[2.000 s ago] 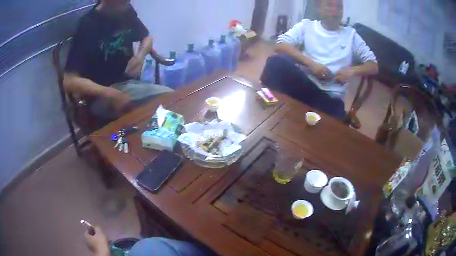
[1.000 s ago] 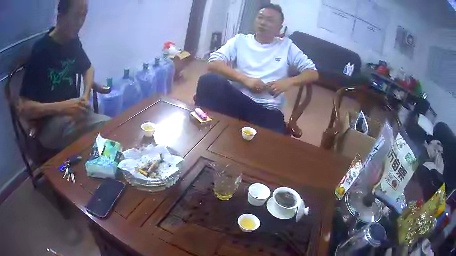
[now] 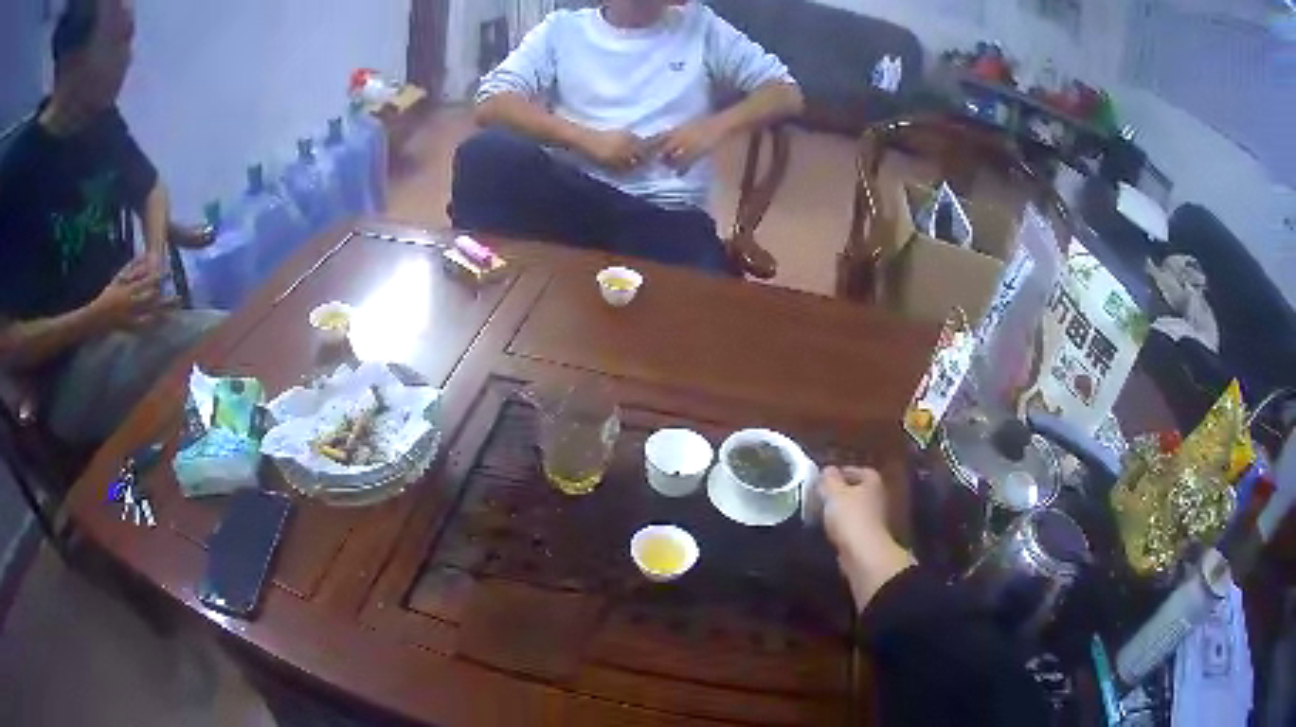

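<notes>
My right hand [image 3: 856,514] reaches in from the lower right, its fingertips closed on the white gaiwan lid [image 3: 814,497] at the right side of the saucer. The lid is partly hidden by my fingers. The white gaiwan [image 3: 760,462] stands uncovered on its saucer with dark wet leaves inside. A taller white cup [image 3: 678,463] with a dark spot inside stands left of it. The clear glass pitcher [image 3: 576,452] holds a little yellow tea. A small cup of yellow tea [image 3: 665,553] stands nearer me. My left hand is out of view.
An ashtray full of butts [image 3: 351,438], tissue pack [image 3: 219,432], smartphone [image 3: 246,551] and keys [image 3: 132,497] lie at the left. Two tea cups stand before two seated people. A silver kettle [image 3: 1033,554], glass pot [image 3: 1002,462] and tea packets [image 3: 1094,341] crowd the right.
My right hand has come in from the right and taken hold of the lid. My left hand, seen earlier with a thin white stick, has left the picture. The view has turned right.
</notes>
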